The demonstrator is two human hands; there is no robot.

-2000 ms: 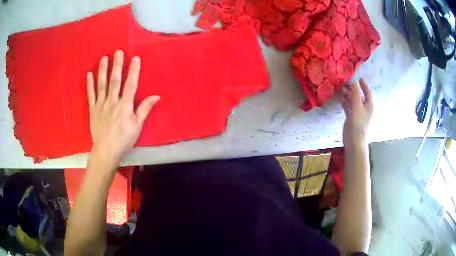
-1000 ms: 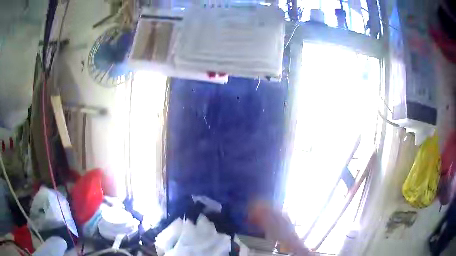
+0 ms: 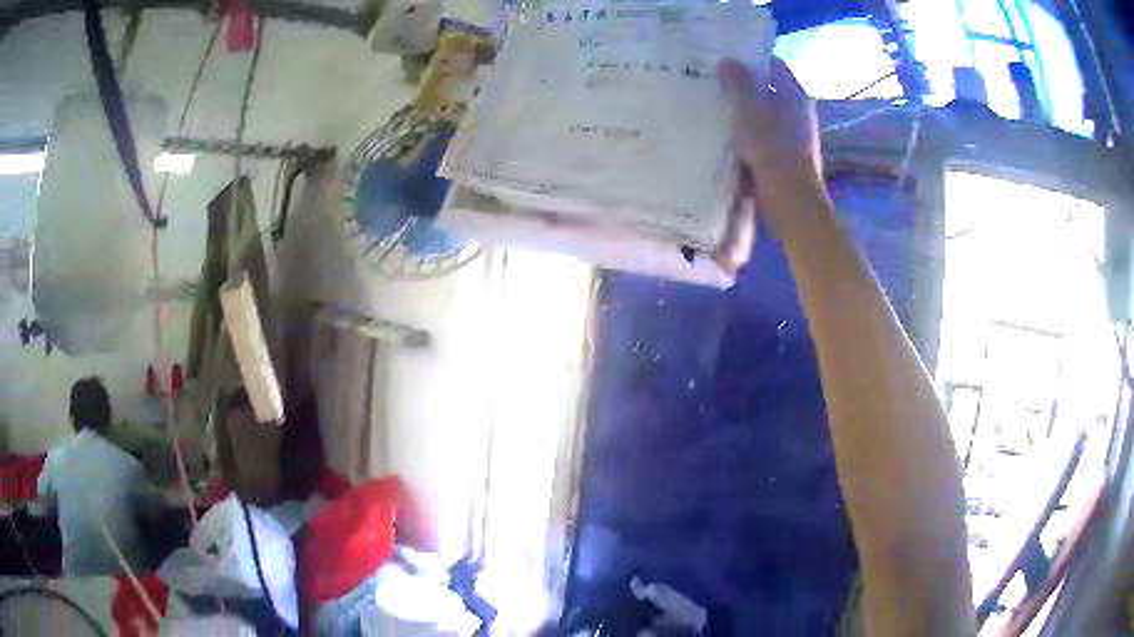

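A thick stack of white printed paper sheets (image 3: 597, 131) is high in the view, above a blue panel. Small print shows on its front sheet, too blurred to read. My right hand (image 3: 774, 131) is raised at the stack's right edge, with a fingertip over the front sheet and the rest of the hand at the side. It holds the stack by that edge. What the far fingers do behind the sheets is hidden. My left hand is out of the picture.
A round fan (image 3: 404, 205) is just left of the papers. The blue panel (image 3: 721, 436) stands between bright openings. A person (image 3: 93, 479) sits at the far left. A red bundle (image 3: 352, 538) and white bundles are low down, and cords hang at the left.
The view has swung from the table with red pieces up to the wall. My right hand has risen from the lower edge of the view to the paper stack and taken hold of it. My left hand has left the picture.
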